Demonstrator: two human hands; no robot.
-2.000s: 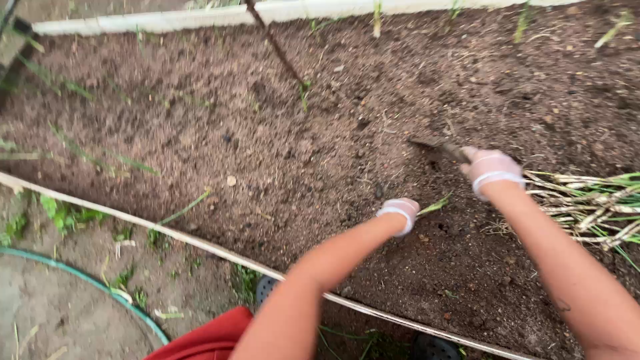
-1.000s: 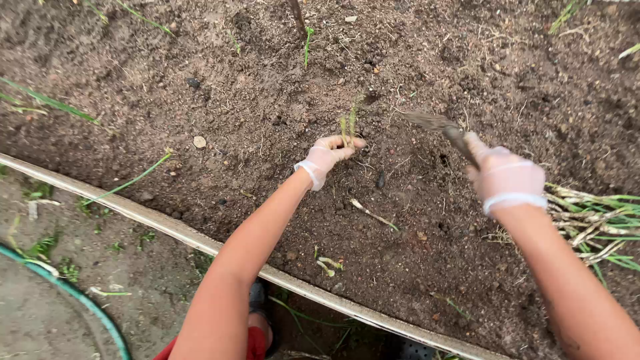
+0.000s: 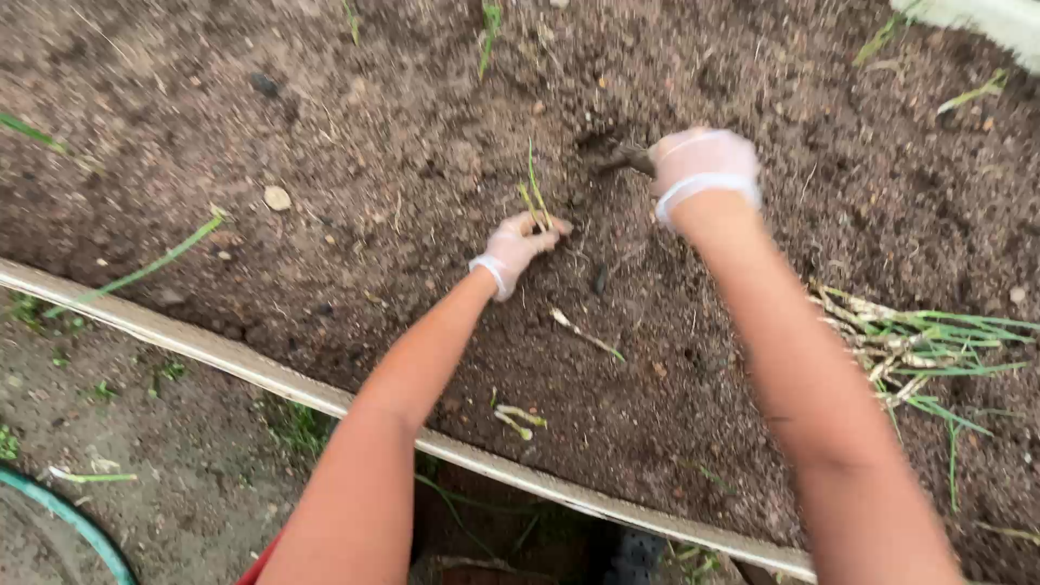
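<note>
My left hand (image 3: pixel 520 248), in a thin clear glove, pinches a small onion seedling (image 3: pixel 535 199) with upright green shoots, low over the soil. My gloved right hand (image 3: pixel 705 166) grips a hand trowel (image 3: pixel 624 161); its blade is at a dark hollow in the soil, and the handle is mostly hidden by the fist. One loose seedling (image 3: pixel 587 333) lies below the left hand, and a few short pieces (image 3: pixel 518 421) lie nearer the bed's edge. Beside the right forearm rests a pile of seedlings (image 3: pixel 910 345) with pale stems and green leaves.
A pale edging board (image 3: pixel 244 366) runs along the near side of the bed, with a white border (image 3: pixel 999 24) at the far right. Green shoots (image 3: pixel 489 36) stand in the soil farther off. A green hose (image 3: pixel 77 520) curves over the ground at lower left.
The trowel blade has come down to the soil at the hollow; one second ago it was a blur to the right. The loose seedling below my left hand shows only since the second frame. The view has shifted.
</note>
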